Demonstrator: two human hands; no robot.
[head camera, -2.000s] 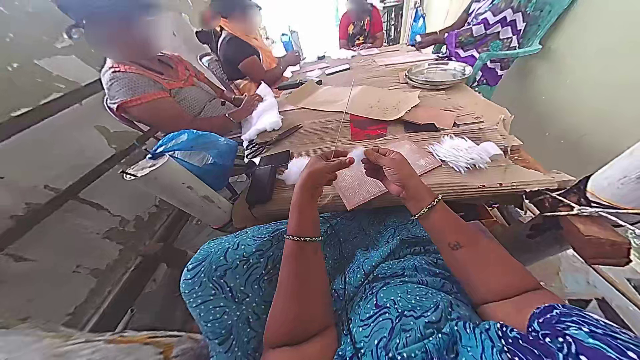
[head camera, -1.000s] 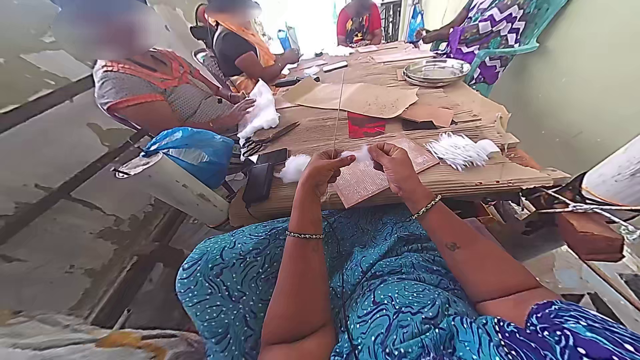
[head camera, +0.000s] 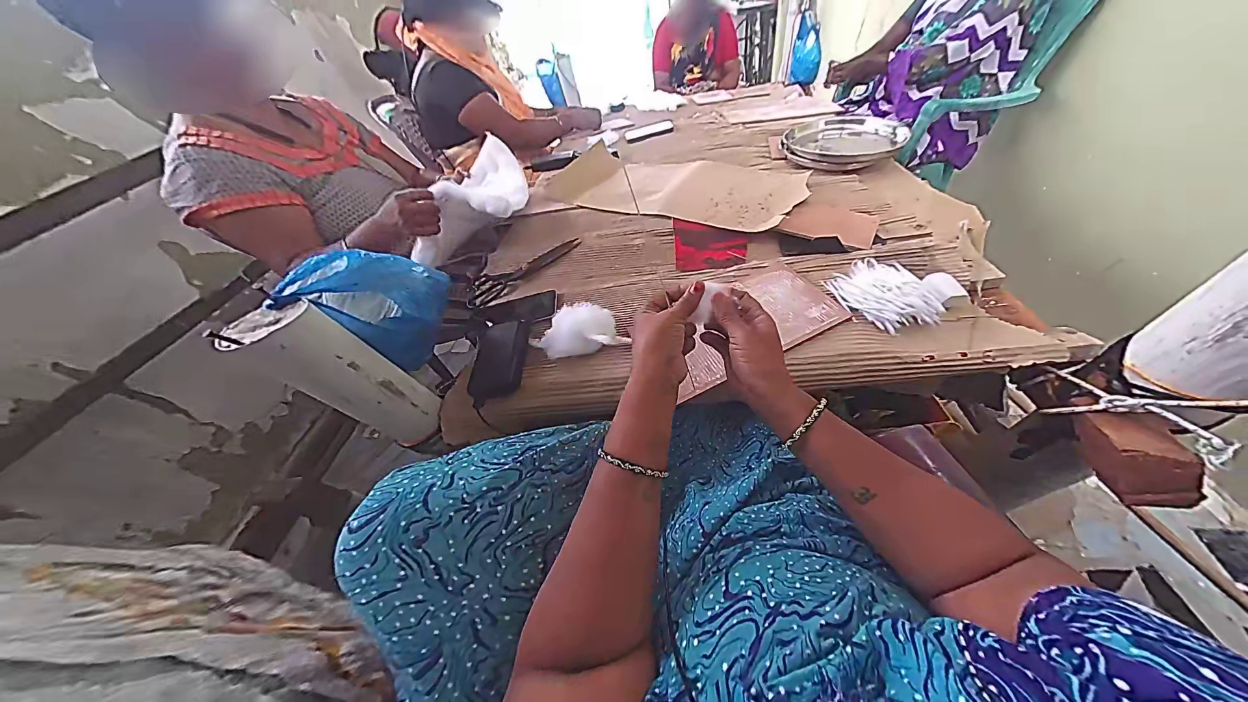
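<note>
A small tuft of white cotton (head camera: 710, 300) is pinched between the fingertips of my left hand (head camera: 665, 336) and my right hand (head camera: 749, 343). Both hands are just above a pinkish textured board (head camera: 795, 307) on the cardboard-covered table. A loose ball of cotton (head camera: 577, 330) lies left of my left hand. To the right of the board is a pile of thin white cotton wicks (head camera: 885, 294). Behind the board lies a shiny red packet (head camera: 710, 246). Scissors (head camera: 526, 271) lie farther left, near a black case (head camera: 498, 359).
Brown paper (head camera: 721, 193) and stacked steel plates (head camera: 844, 141) are on the corrugated cardboard (head camera: 624, 390). A blue plastic bag (head camera: 366, 297) is at the left edge. A co-worker's hand (head camera: 414, 213) holds white cotton (head camera: 492, 180). Other people sit around the table.
The co-worker at the left has lifted and moved their cotton. My two hands stay close together above the board with cotton between their fingers.
</note>
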